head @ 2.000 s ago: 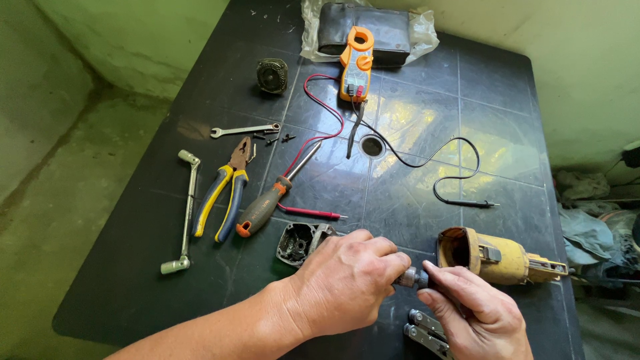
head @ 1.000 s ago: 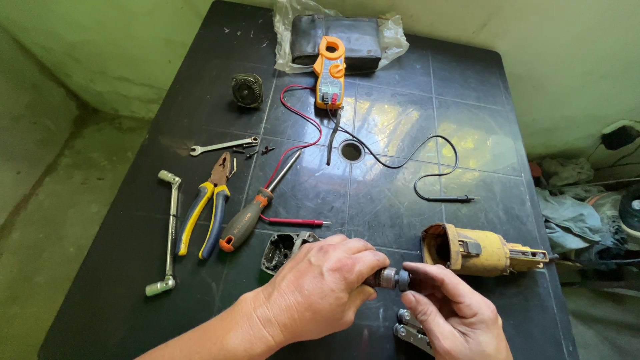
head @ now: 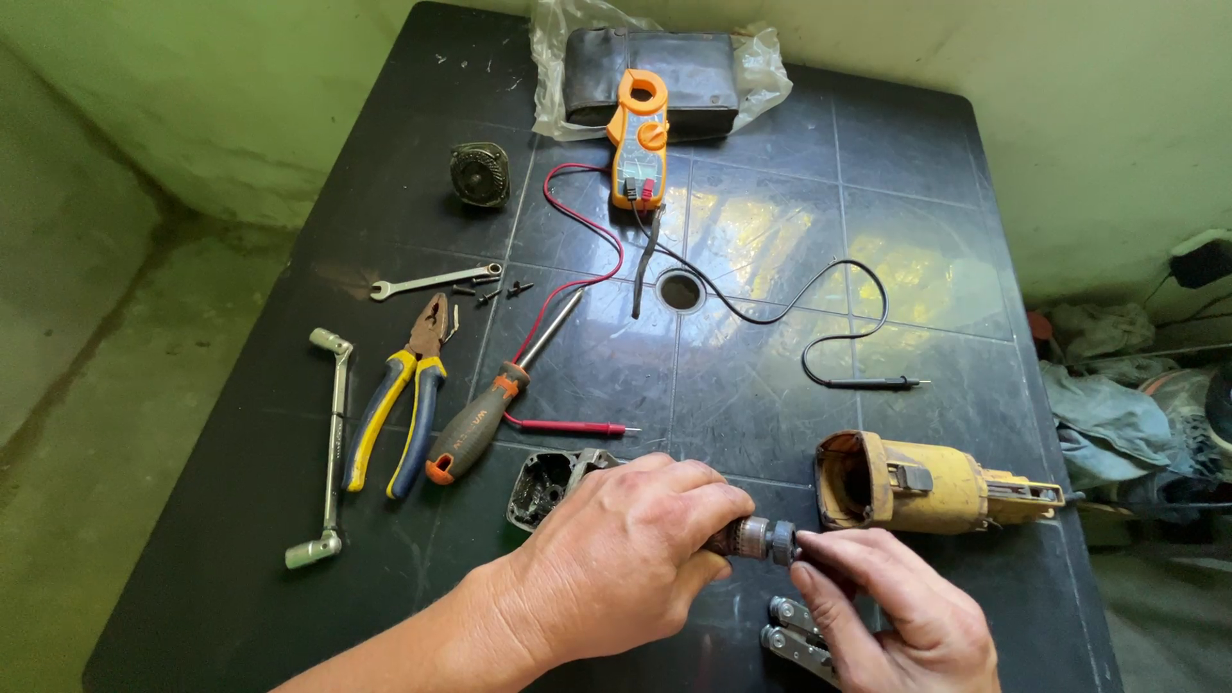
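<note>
My left hand (head: 645,549) is closed around a motor armature, whose copper-toned commutator end (head: 749,537) sticks out to the right. The fingertips of my right hand (head: 900,602) pinch the dark ring-shaped part (head: 784,543) at that end. Partly behind my left hand lies an open metal gear housing (head: 541,489). A yellow power-tool motor housing (head: 910,481) rests on its side beyond my right hand. Beneath the right fingers a folding multi-tool (head: 797,640) is partly covered.
On the black table (head: 751,433) lie a screwdriver (head: 481,423), combination pliers (head: 399,404), a swivel-head socket wrench (head: 336,443), a combination wrench (head: 433,281) and several screws (head: 489,287). Farther back are an orange clamp meter (head: 640,144) with leads, a dark cover (head: 480,175) and a black case (head: 654,77).
Both hands keep hold of the armature, and its end shows more fully between them than two seconds ago. The tools on the table have not moved. The view has shifted somewhat.
</note>
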